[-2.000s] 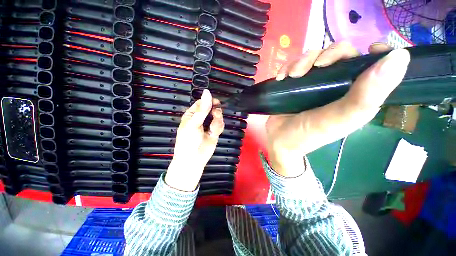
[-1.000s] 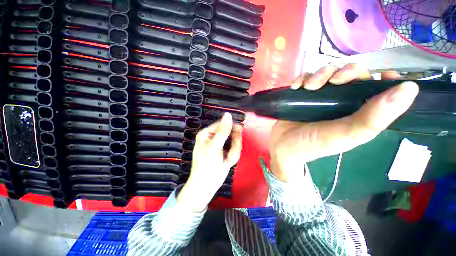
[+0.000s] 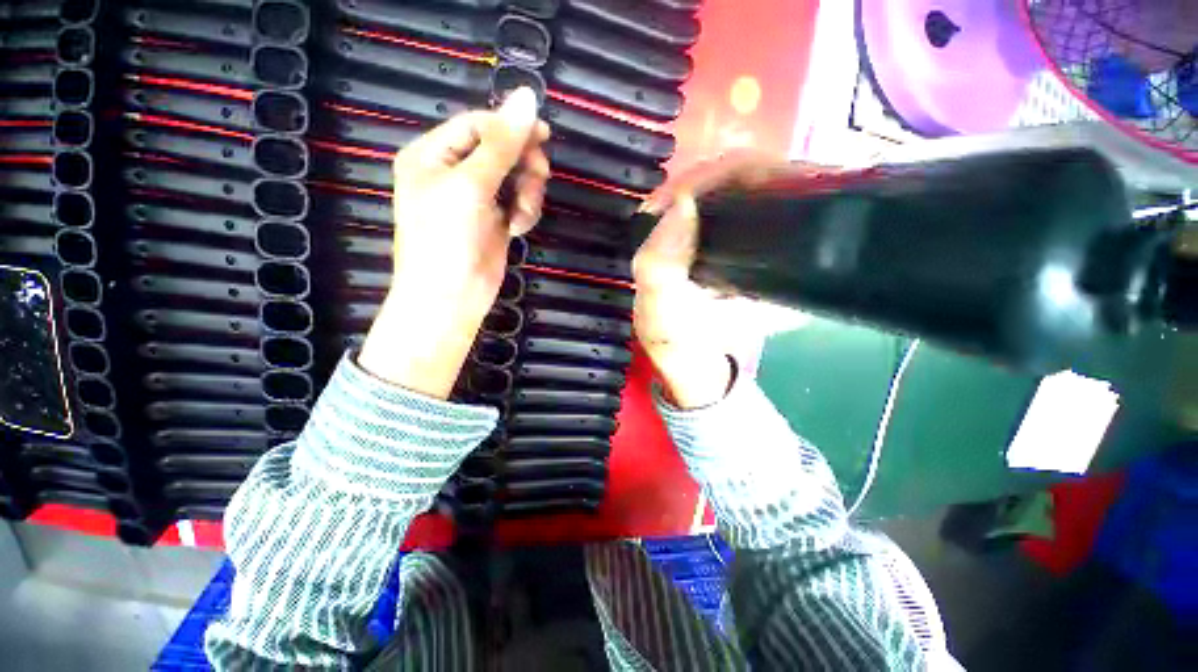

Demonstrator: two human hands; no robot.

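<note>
Slim black plastic housings [image 3: 204,322] lie side by side in long rows, their oval ends lined up. My left hand [image 3: 460,197] is over the third line of oval ends, thumb and fingertips brought together; whether a screw is between them cannot be seen. My right hand [image 3: 677,263] is closed around the narrow front part of the thick dark electric screwdriver [image 3: 920,250]. The tool's nose points left at the right ends of the housings; its bit is hidden or blurred. A black tray with a pale rim and specks [image 3: 29,355] lies at the far left, cut by the edge.
A red cover [image 3: 746,66] shows right of the housings. A green surface [image 3: 821,427] bears a white cable [image 3: 891,427] and white paper [image 3: 1064,423]. A purple fan base [image 3: 966,59] and wire guard are at the top right. Blue crates [image 3: 690,565] are below the bench edge.
My left hand has moved up and left, away from the screwdriver's nose. My right hand now grips nearer the nose, and the tool's rear end has swung into view, tilting slightly down.
</note>
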